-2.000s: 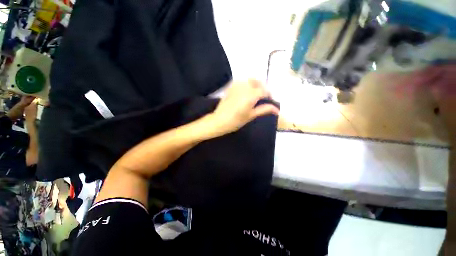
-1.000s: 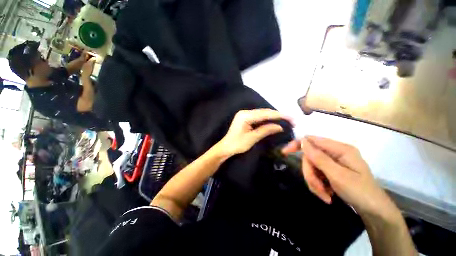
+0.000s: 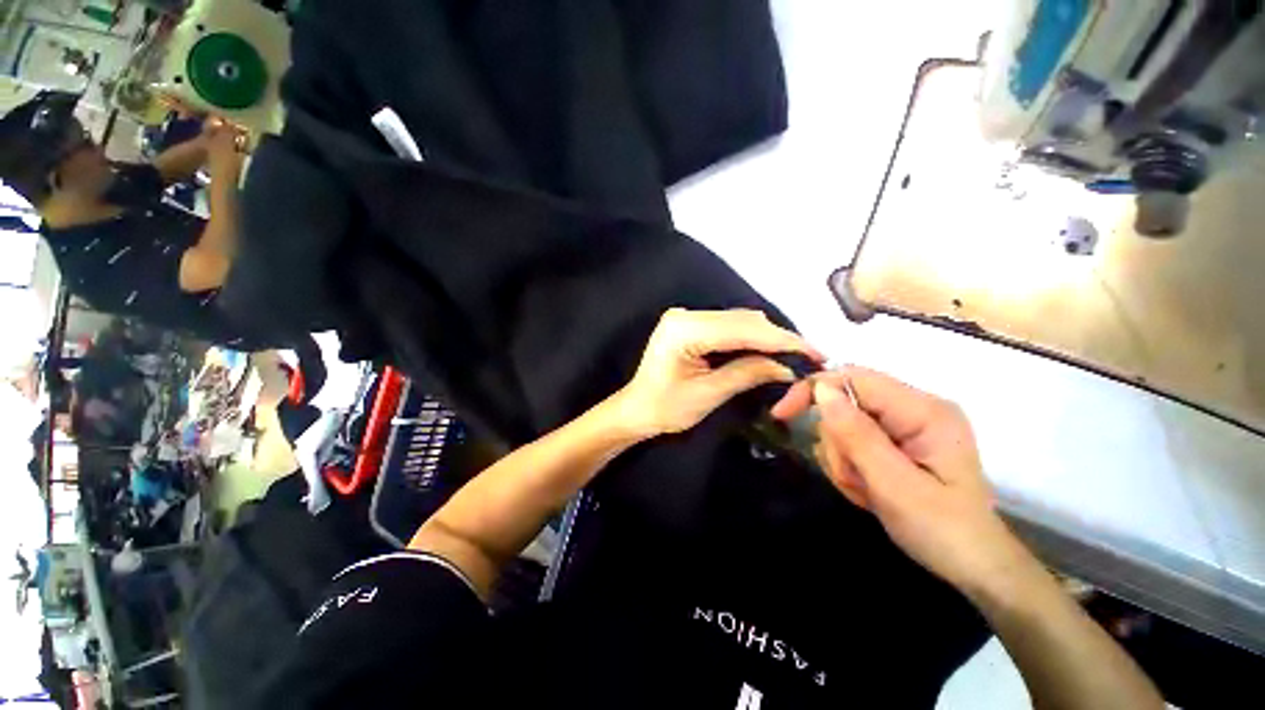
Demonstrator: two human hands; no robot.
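Observation:
The black garment (image 3: 513, 264) lies over the white table and hangs down over its edge towards my lap, with a small white label (image 3: 396, 135) on it. My left hand (image 3: 715, 372) grips an edge of the garment near the table's front edge. My right hand (image 3: 888, 444) meets it there, with thumb and forefinger pinched at the cloth edge. A tiny pale thing, possibly thread, shows at the right fingertips, too small to tell. The sewing machine head (image 3: 1110, 111) stands at the upper right, away from both hands.
The tan machine bed (image 3: 1027, 298) is set in the white table (image 3: 1082, 430). A red-rimmed basket (image 3: 372, 433) and a dark slatted crate (image 3: 423, 451) are below the table at left. Another person (image 3: 132, 208) sits at a machine with a green wheel (image 3: 226, 71) at upper left.
The garment edge has come away from the machine area towards me. My right hand has moved from the machine side to the cloth edge, and its fingertips have closed beside my left hand.

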